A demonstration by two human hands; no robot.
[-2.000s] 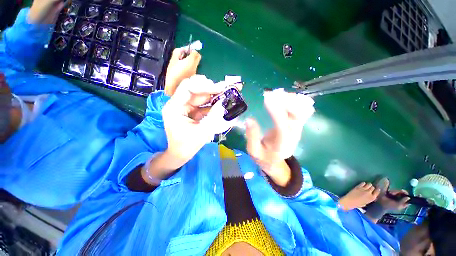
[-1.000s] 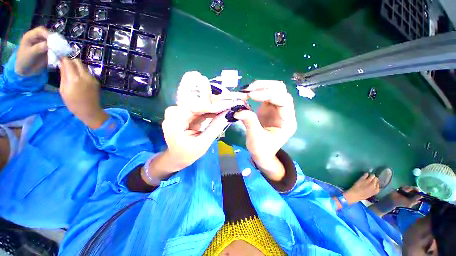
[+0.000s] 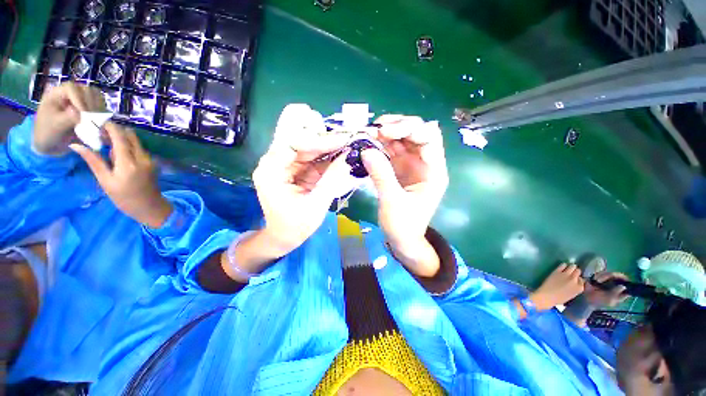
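A small black glossy device unit is pinched between my two hands above the green bench, mostly covered by my fingers. My left hand holds its left side. My right hand holds its right side, with the thumb on its face. Both hands look overexposed. A thin pale edge shows at my fingertips against the unit; I cannot tell whether it is a separate part. A small white block shows just beyond my fingertips.
A large black pocketed tray with several silvery units lies left. A neighbour's hands hold a white piece there. Loose units lie ahead. A grey metal bar crosses right, beside white scrap. Another person's hand and green fan are right.
My right hand has come in from the right onto the unit, which has turned from facing up to mostly hidden. White scrap now shows by the bar. The neighbour's hands have moved and hold a white piece.
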